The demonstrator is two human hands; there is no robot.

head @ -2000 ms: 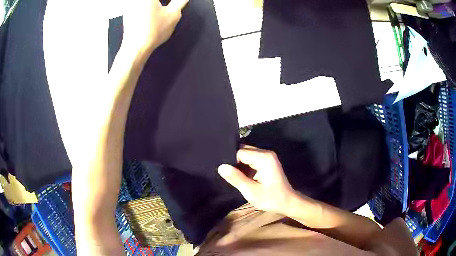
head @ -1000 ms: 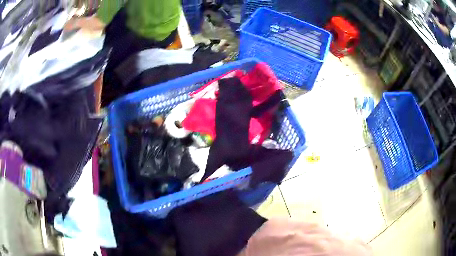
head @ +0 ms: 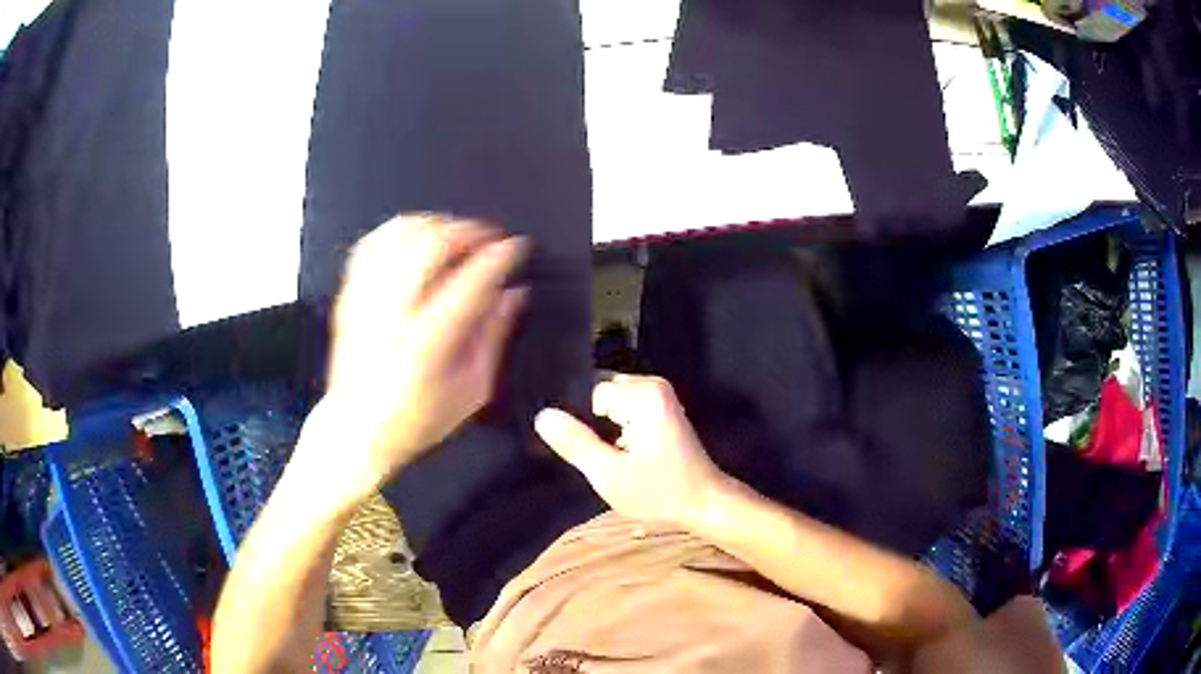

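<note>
A long dark cut panel [head: 454, 119] hangs over the front edge of the white table towards the lap. My left hand [head: 428, 329] is blurred above the panel, its fingers bent; whether it grips cloth cannot be told. My right hand [head: 639, 441] is at the panel's right edge near the lap, thumb and forefinger pinched on the cloth; its other fingers are partly hidden. A dark piece with a stepped lower edge [head: 823, 79] lies to the right on the table. Dark cloth [head: 817, 395] also covers the lap.
A heap of dark cloth [head: 86, 184] hangs at the table's left. A blue crate [head: 1034, 329] at the right holds red and black stuff. Another blue crate [head: 132, 527] stands at the lower left. A pale blue scrap [head: 1047, 125] and a thin green stick [head: 1005, 105] lie at the right.
The view swung right to the crates and the floor, then back to the table. Compared with the oldest frame, my left hand has come down the panel towards my right hand.
</note>
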